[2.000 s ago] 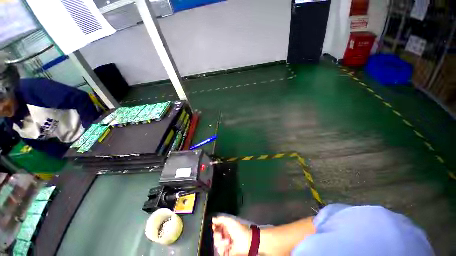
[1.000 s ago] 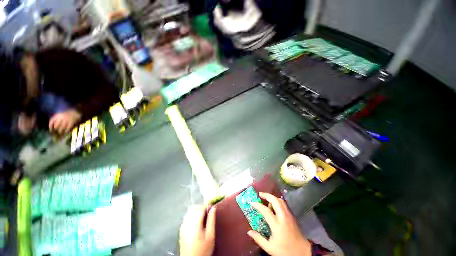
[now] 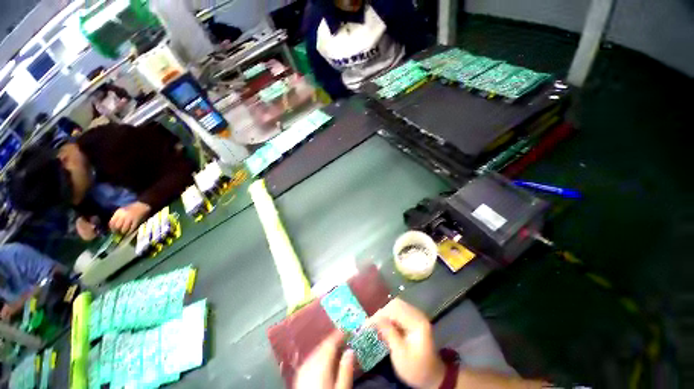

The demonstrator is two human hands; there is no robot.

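A green printed circuit board (image 3: 345,308) lies over a dark-red work pad (image 3: 298,332) near the bench's front edge. My right hand (image 3: 409,343) is at the board's right side, its fingers gripping the edge. My left hand (image 3: 326,366) is at the lower left of the board, cut off by the bottom edge of the picture; its fingertips are near or at the board, contact is unclear. The off-white pot (image 3: 415,255) stands right of the pad, beside the yellow sponge (image 3: 456,254). No soldering iron can be made out in either hand.
The soldering station (image 3: 496,216) is at the right edge. A yellow-green bar (image 3: 278,245) lies beyond the pad. Green boards (image 3: 147,343) lie at left. Stacked black trays (image 3: 464,125) bear boards at the back right. Co-workers (image 3: 135,168) sit across the bench; a blue pen (image 3: 547,188) lies right.
The view swung left from the floor, then shifted slightly. Both hands came into view; my right hand moved from lying over the board to gripping its edge, and my left hand came closer to it.
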